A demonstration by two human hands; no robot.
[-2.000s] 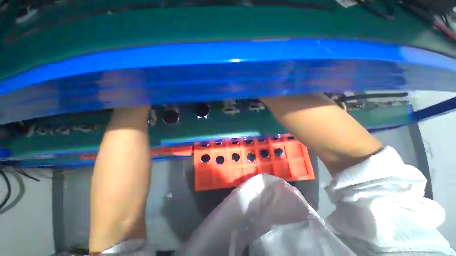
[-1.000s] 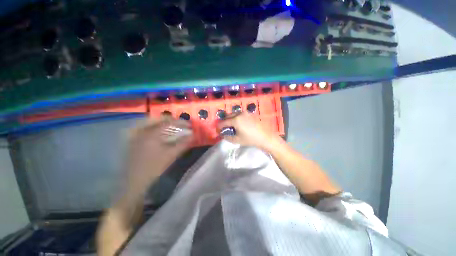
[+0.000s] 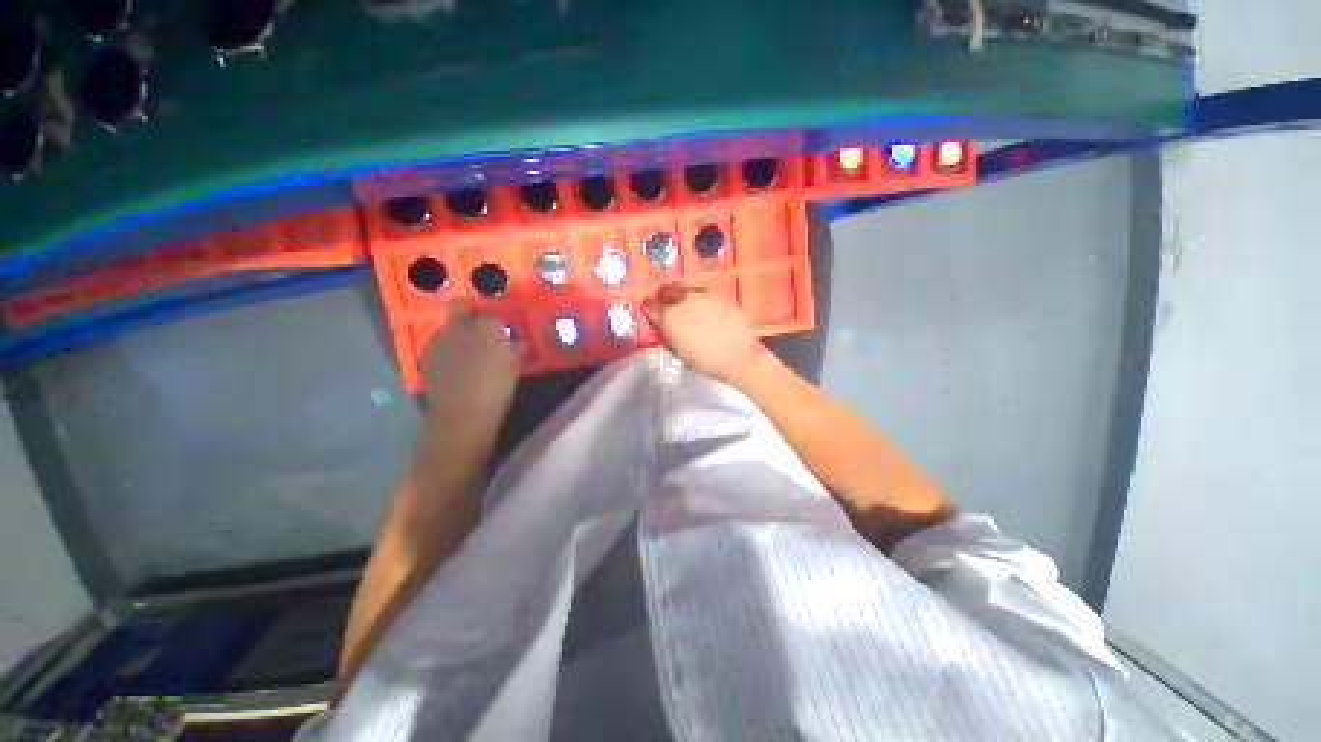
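Note:
The orange-red compartment tray [image 3: 768, 296] lies in front of me below the shelf edge. Its back two rows hold several dark or shiny round units [image 3: 428, 273]. The front row has lit white-blue units [image 3: 567, 331] between my hands. My left hand [image 3: 471, 363] is over the front left pockets, fingertips beside a small lit unit. My right hand [image 3: 706, 328] has its fingers bent down at the front row, right of the lit units. The fingertips of both hands are partly hidden, so I cannot tell whether either grips a unit.
The green-matted shelf [image 3: 580, 87] with its blue edge spans the top, with dark round units [image 3: 113, 84] at its left. A neighbouring red tray [image 3: 968, 177] at the right holds orange, blue and yellowish lit units. Another red tray [image 3: 189, 270] runs left under the edge.
My hands have come from under the shelf edge down to the tray. Since a second ago, lit units have appeared in the front row, and the left hand has settled on the tray.

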